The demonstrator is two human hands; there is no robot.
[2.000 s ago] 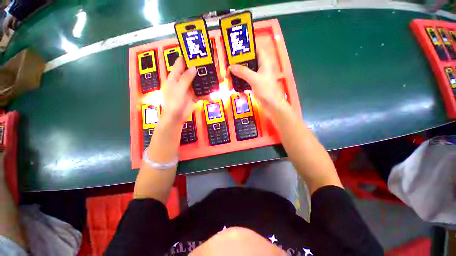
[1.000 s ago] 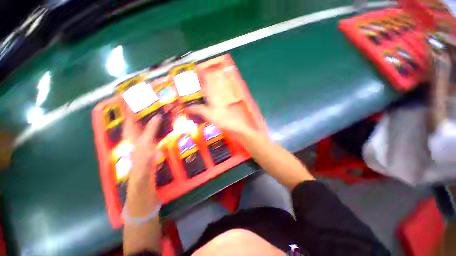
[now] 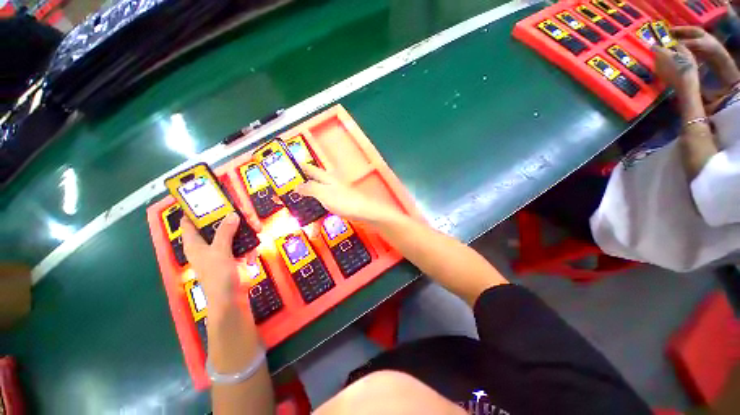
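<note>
My left hand (image 3: 212, 251) grips a yellow and black feature phone (image 3: 200, 195) above the left part of the red-orange phone tray (image 3: 195, 357), thumb on its upper keypad. Its screen is lit white. My right hand (image 3: 329, 190) holds another feature phone (image 3: 280, 168) over the tray's middle, its screen lit pale, fingers by its navigation key. More phones lie in the tray pockets: a near-row phone (image 3: 304, 263) and the one to its right (image 3: 346, 243) have lit violet screens. A far-row phone (image 3: 299, 150) is partly hidden. The far right pocket (image 3: 339, 146) is empty.
A dark marker or pen (image 3: 253, 126) lies by the white line behind the tray. At upper right, another person's hands (image 3: 686, 69) hold phones over a second tray (image 3: 625, 105). A brown box (image 3: 15, 292) stands at the left edge.
The view has turned, so the tray sits lower left and tilted. Both hands still hold phones. The held phones' screens went from text on blue to white or pale.
</note>
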